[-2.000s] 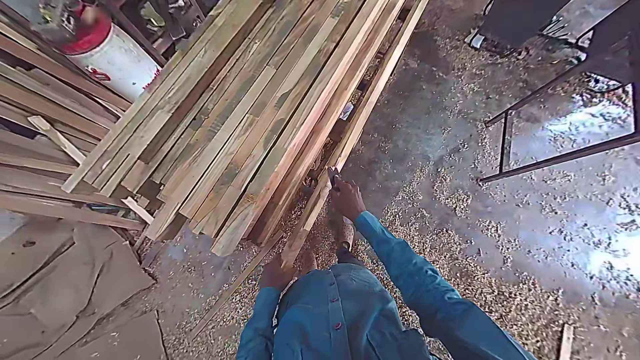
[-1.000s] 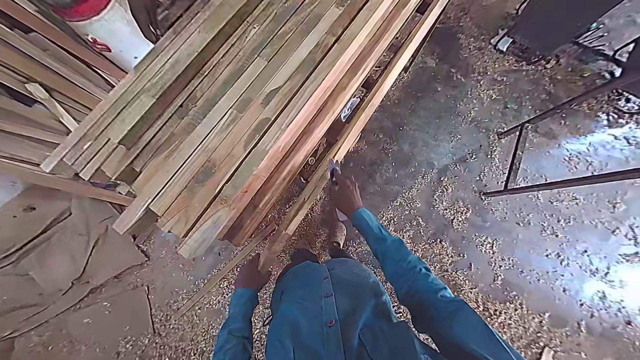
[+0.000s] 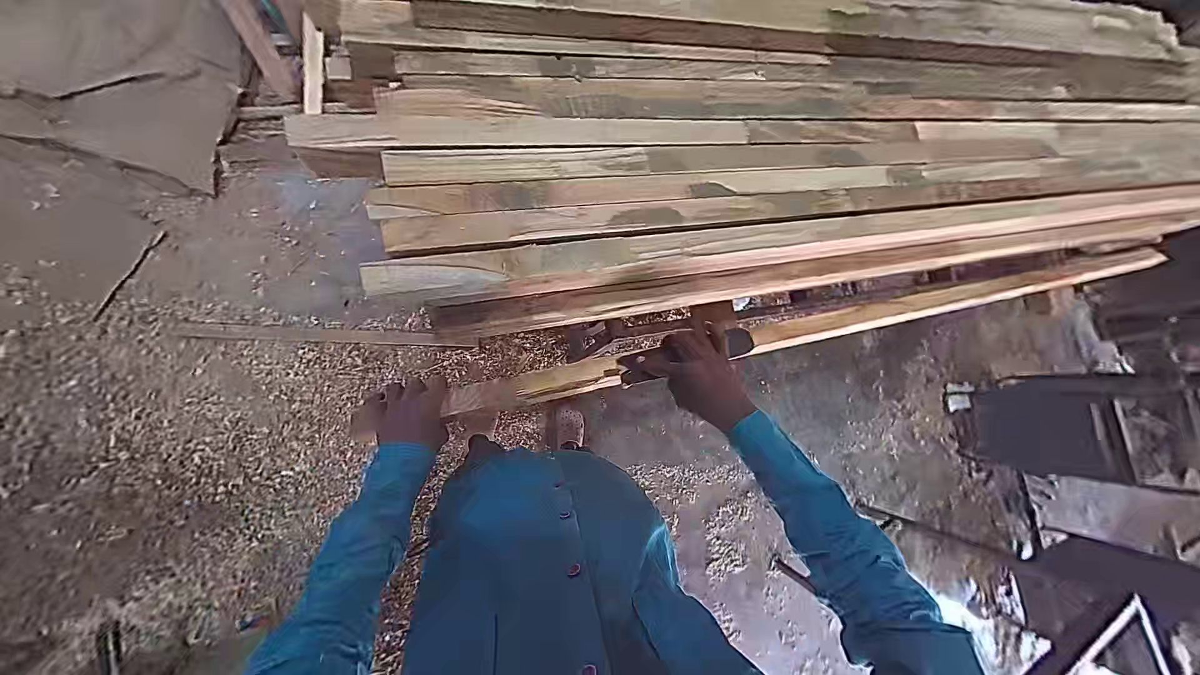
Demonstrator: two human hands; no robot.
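Observation:
A long, narrow wooden board (image 3: 844,322) lies along the near side of a stack of wooden boards (image 3: 656,202), with a gap between them. My left hand (image 3: 412,412) grips its left end. Farther right, my right hand (image 3: 703,375) is closed around a dark hand tool (image 3: 647,364) that rests on the board; the fingers hide much of it, and I cannot tell its kind. The board's far end reaches to the right, near the stack's side.
Wood shavings (image 3: 187,469) cover much of the floor. A thin wooden strip (image 3: 319,334) lies left of the stack's end. Brown sheets (image 3: 112,103) are spread at the upper left. Dark metal frames (image 3: 1041,427) stand at the right.
The view has turned strongly, so the stack now runs across it. Both hands remain at the narrow board, the left at its end and the right on the tool.

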